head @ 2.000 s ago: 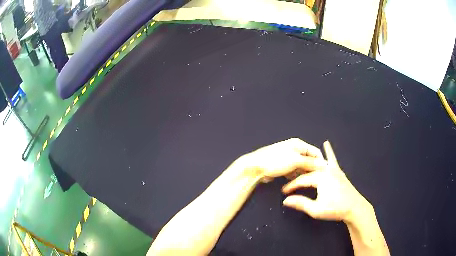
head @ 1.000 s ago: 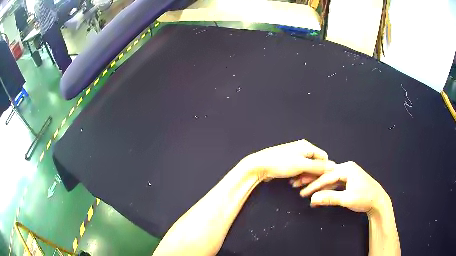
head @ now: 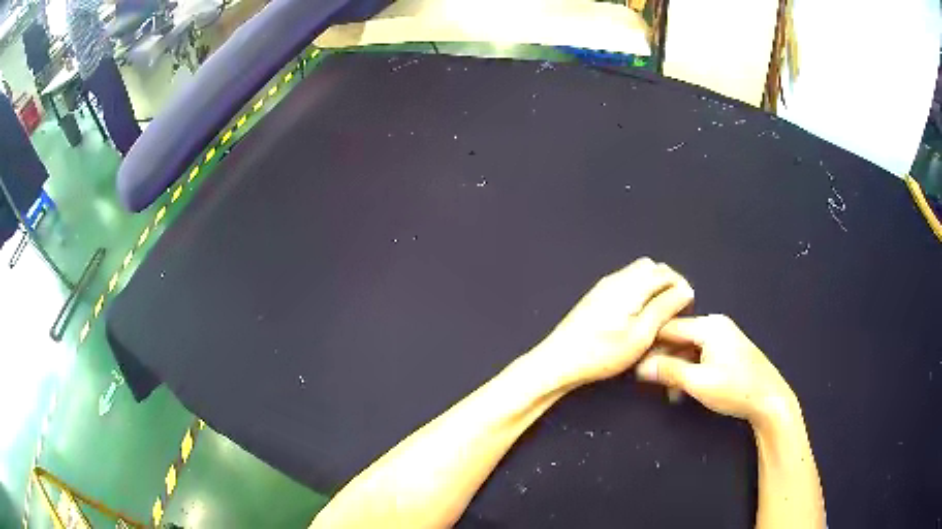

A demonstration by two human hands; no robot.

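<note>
A large black cloth (head: 413, 196) covers the table under my hands, with thread ends and lint scattered on it. My left hand (head: 625, 315) reaches in from the lower left, its fingers curled against the other hand. My right hand (head: 723, 362) comes up from the lower right, its fingers bent and touching the left fingers. The fingertips overlap and partly hide each other. No garment or tool shows in either hand. Whether something small is between the fingers cannot be told.
A padded purple arm (head: 207, 109) hangs over the upper left. Cream and white panels (head: 852, 83) lie at the far edge, with a yellow strip (head: 924, 212) at the right. A yellow tube frame (head: 93, 501) stands on the floor lower left. A person (head: 98, 72) stands behind.
My left hand has moved up and right and its fingers have curled more. My right hand has shifted up slightly, its fingers more bent. The hands remain together.
</note>
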